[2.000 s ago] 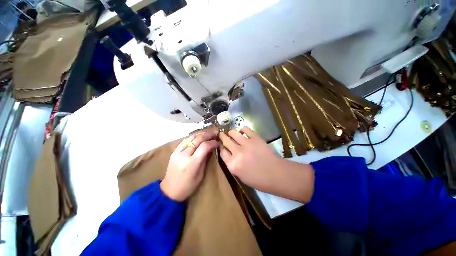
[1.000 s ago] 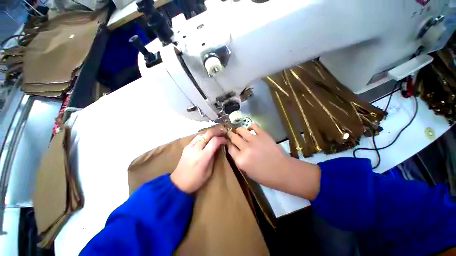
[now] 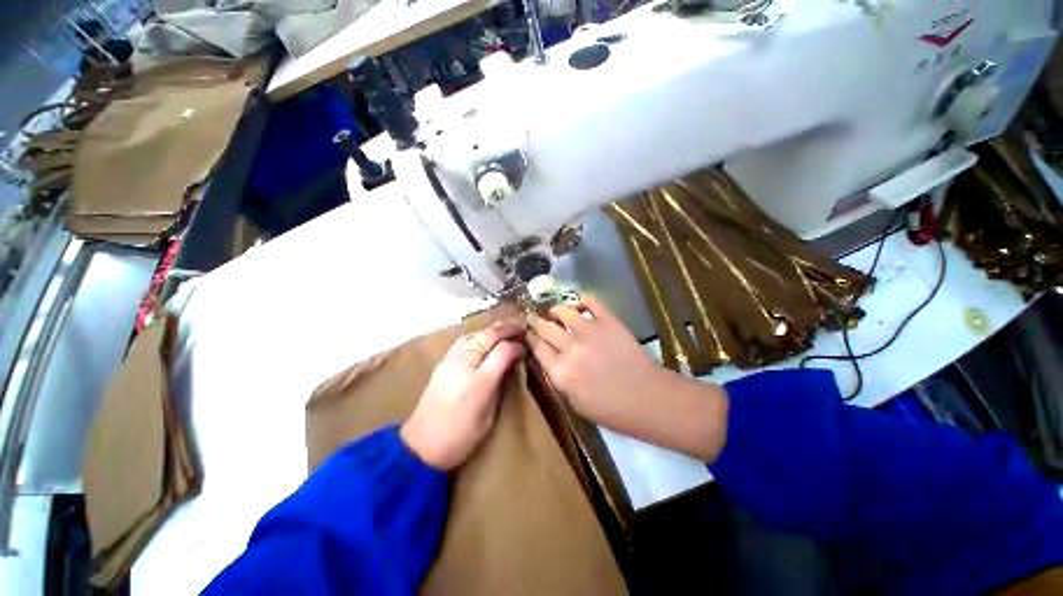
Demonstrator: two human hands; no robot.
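Note:
A tan-brown fabric panel [image 3: 501, 489] lies from the needle area down over the table's front edge. A dark zipper strip [image 3: 571, 448] with a thin gold line runs along its right edge. My left hand [image 3: 466, 390], with a ring, holds the panel's upper edge just in front of the needle. My right hand [image 3: 600, 367] pinches the zipper and panel edge right beside it; the two hands' fingertips nearly touch. The sewing machine [image 3: 664, 111] stands over them. The presser foot and needle are mostly hidden by the machine head and fingers.
A zipper bundle [image 3: 729, 274] lies right of the needle, a darker bundle [image 3: 1008, 221] at far right. A black cord [image 3: 903, 332] loops on the table. Brown panels [image 3: 128, 442] are stacked on the table's left edge, with a larger pile [image 3: 152, 146] beyond.
The camera view has shifted, showing more of the machine's top. Both hands remain at the needle, with little visible change in their hold. The panel has hardly moved relative to the machine.

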